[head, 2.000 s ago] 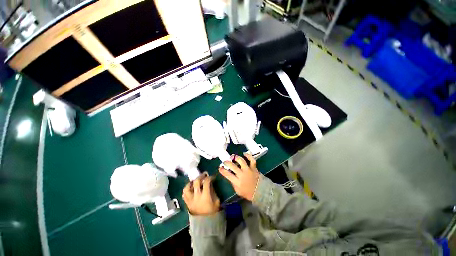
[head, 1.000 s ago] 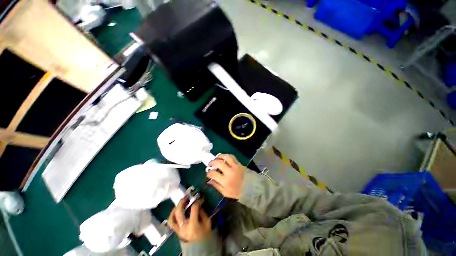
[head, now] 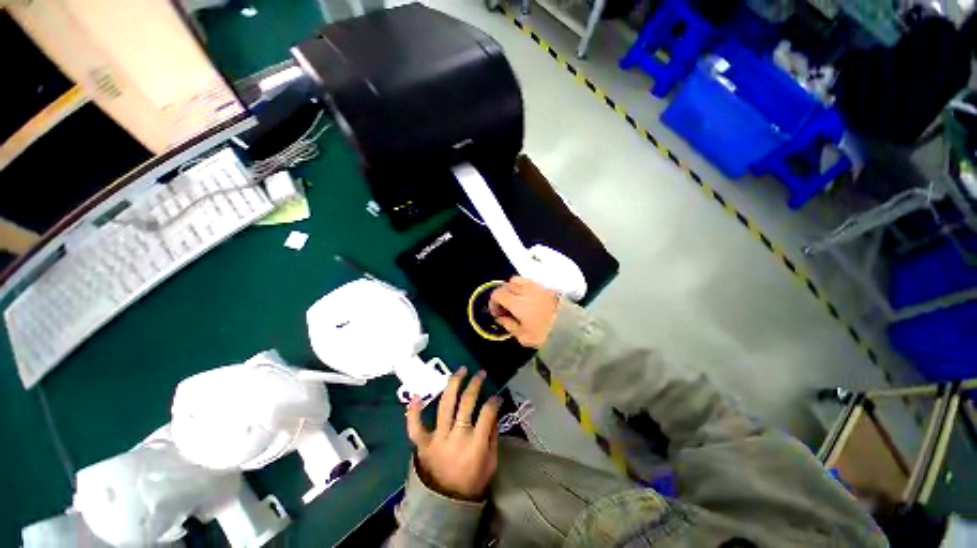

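Several white security cameras stand in a row on the green bench; the nearest one to the mat (head: 364,326) has its squarish wall-mount bracket (head: 425,381) toward me. My left hand (head: 459,444) has its fingers spread at the bench edge, with fingertips beside that bracket; it holds nothing that I can see. My right hand (head: 525,310) is over the yellow ring of tape (head: 479,325) on the black mat (head: 448,280). Its fingertips are inside the ring; whether they grip anything is hidden.
A black label printer (head: 429,102) feeds a white label strip (head: 491,212) toward a white roll (head: 561,272) on the mat. A white keyboard (head: 139,257) lies below the monitor. Blue bins (head: 729,118) and stools stand across the floor line.
My right hand has left the nearest camera's bracket and moved to the yellow ring. My left hand has spread its fingers and moved right, near that bracket. The view has shifted.
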